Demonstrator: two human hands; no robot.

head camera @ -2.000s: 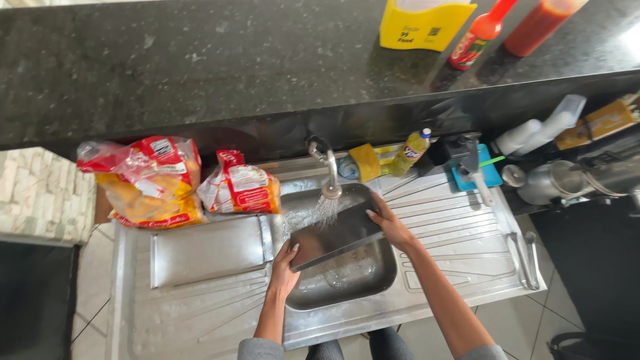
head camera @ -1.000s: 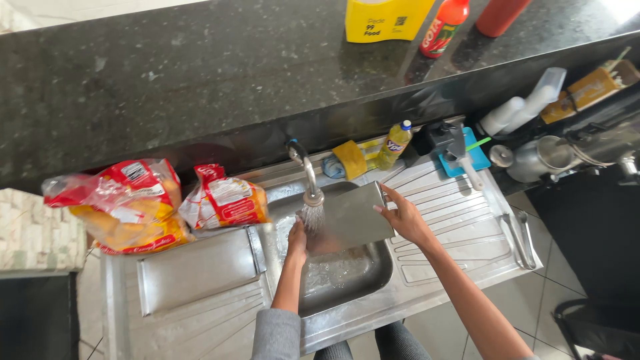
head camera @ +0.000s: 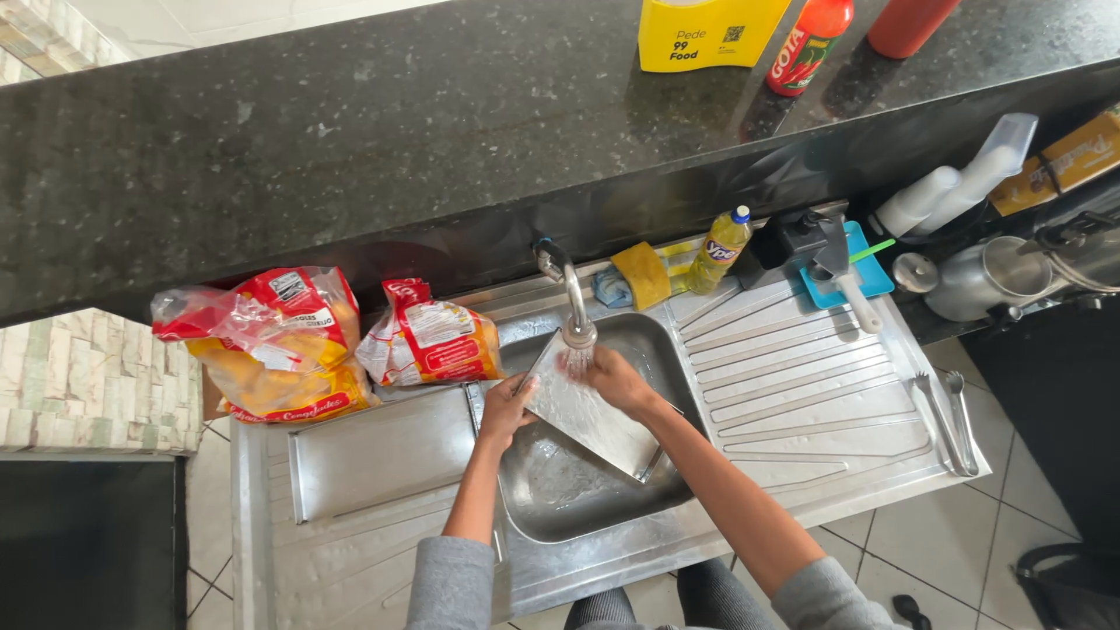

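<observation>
A shallow rectangular metal tray [head camera: 595,416] is tilted over the sink basin [head camera: 560,512], its inner face up. My left hand [head camera: 507,409] grips its left edge. Under the running faucet [head camera: 573,315], my right hand [head camera: 615,378] is over the tray's upper part, its fingers in the stream and partly blurred; whether they touch the metal cannot be told. Water spreads over the tray. A second metal tray [head camera: 385,451] lies on the drainboard left of the basin.
Two plastic food bags [head camera: 280,350] [head camera: 433,341] stand behind the left drainboard. Behind the basin are a yellow sponge cloth [head camera: 643,276] and a dish soap bottle [head camera: 722,249]. A blue tray [head camera: 849,267] with a spatula and metal tongs [head camera: 945,424] are at the right.
The tray has turned, and its inner face now shows. My right hand has left the tray's right edge and moved left into the stream; my left hand is at the left edge.
</observation>
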